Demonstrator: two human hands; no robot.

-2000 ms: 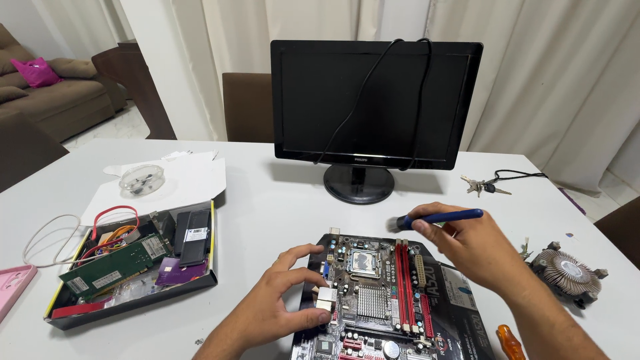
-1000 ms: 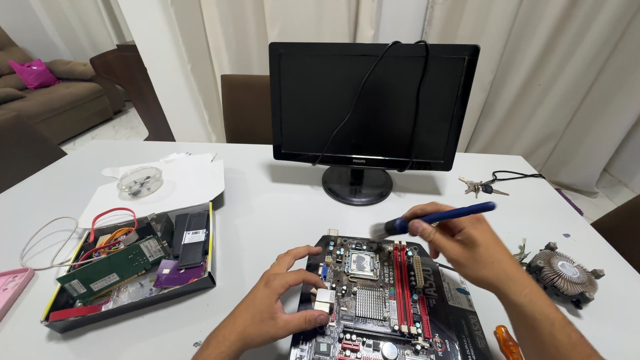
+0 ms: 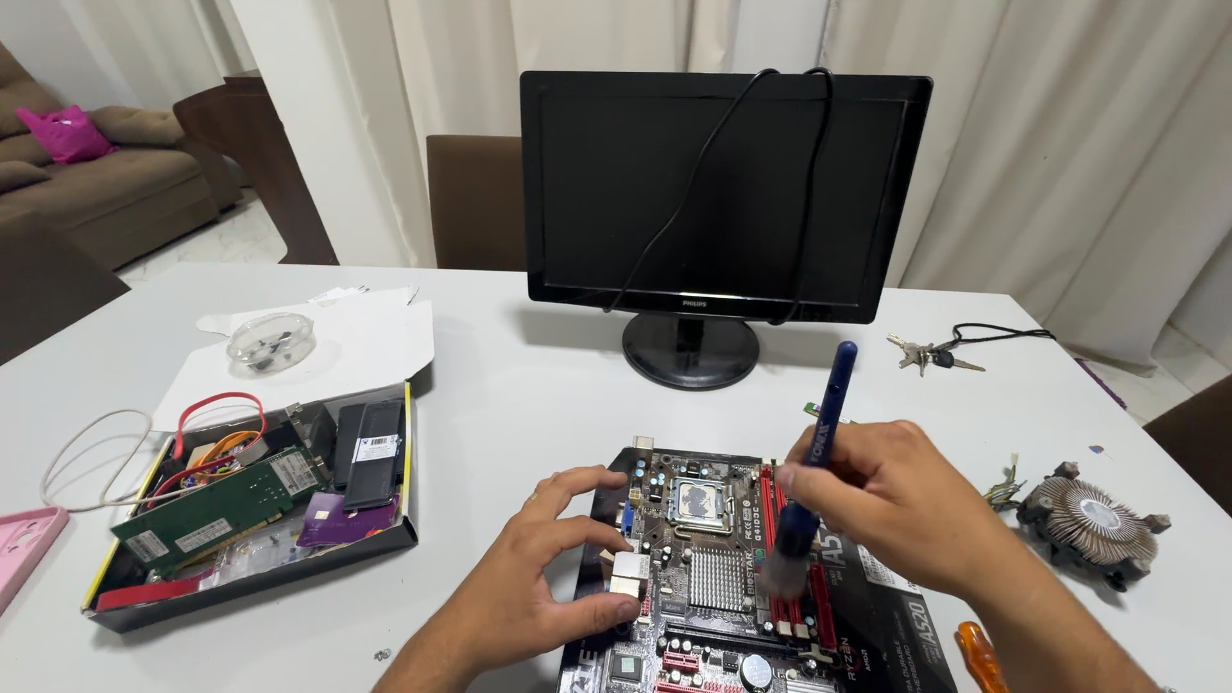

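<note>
A computer motherboard (image 3: pixel 674 539) lies on a black printed motherboard box (image 3: pixel 895 626) at the bottom centre. My left hand (image 3: pixel 539 568) steadies its left edge, thumb and fingers around the port connectors (image 3: pixel 628 575). My right hand (image 3: pixel 885 491) grips a blue-handled brush (image 3: pixel 834 404), held upright. Its blurred bristles (image 3: pixel 784 575) are over the red memory slots, right of the silver finned heatsink (image 3: pixel 717 579). Behind that heatsink, the processor (image 3: pixel 701 504) sits uncovered in its socket, with grey patches on top.
A Philips monitor (image 3: pixel 712 202) stands behind. At left is an open box (image 3: pixel 404 539) of cards and cables, near a clear round container (image 3: pixel 271 343). At right are a CPU cooler (image 3: pixel 1092 520), keys (image 3: pixel 929 356) and an orange screwdriver handle (image 3: pixel 980 656). A green circuit module (image 3: pixel 818 412) lies partly behind my right hand.
My right hand has brought the brush from beyond the board's back edge down onto the memory slots, and its handle has swung from nearly level to upright. My left hand stays at the ports.
</note>
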